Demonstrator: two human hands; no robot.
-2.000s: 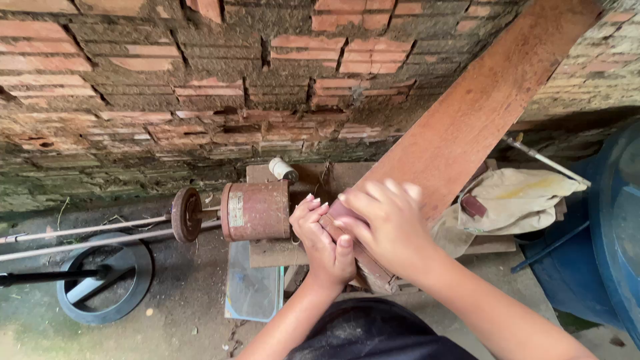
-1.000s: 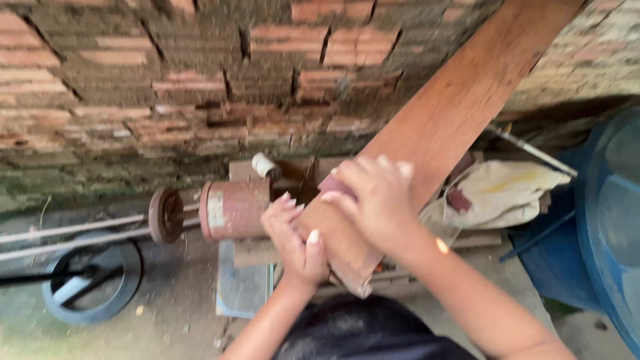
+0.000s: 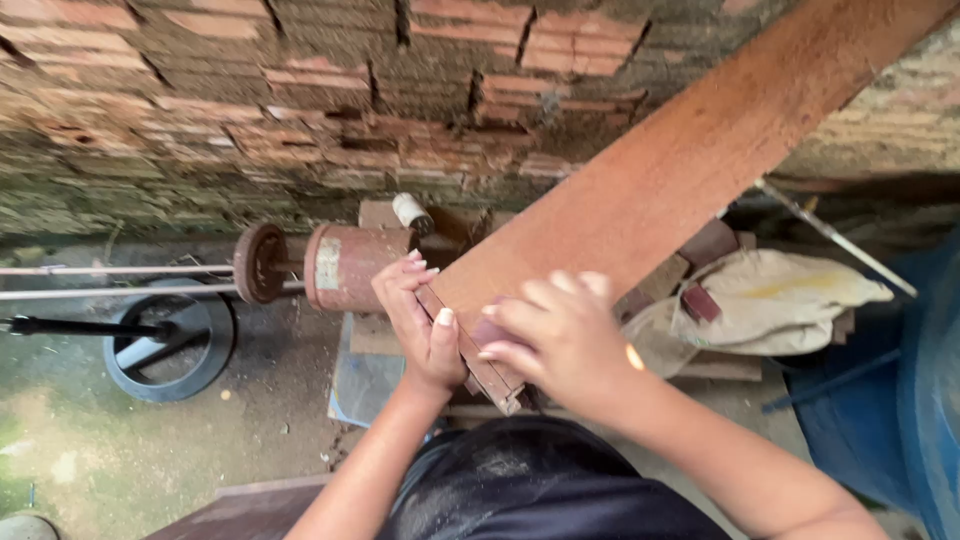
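A long reddish-brown wooden board [image 3: 637, 172] slants from the upper right down to my body, its near end in front of my waist. My left hand [image 3: 424, 322] grips the end edge of the board, thumb and fingers apart around it. My right hand [image 3: 562, 330] presses a folded piece of purplish sandpaper [image 3: 499, 330] onto the board's face near that end; the hand hides part of the sheet. Cracked layers show along the end edge beside my left thumb.
Behind stands a rough brick wall [image 3: 450, 97]. Left are a brown metal cylinder [image 3: 352, 266], a white roll [image 3: 411, 211] and a round grey base [image 3: 169, 337]. Right are a cloth [image 3: 772, 300] bearing a small dark red block [image 3: 700, 302], a stick [image 3: 836, 236] and a blue barrel [image 3: 930, 375].
My right hand has moved with the sandpaper over the board's near end, while my left hand has kept its hold on the edge.
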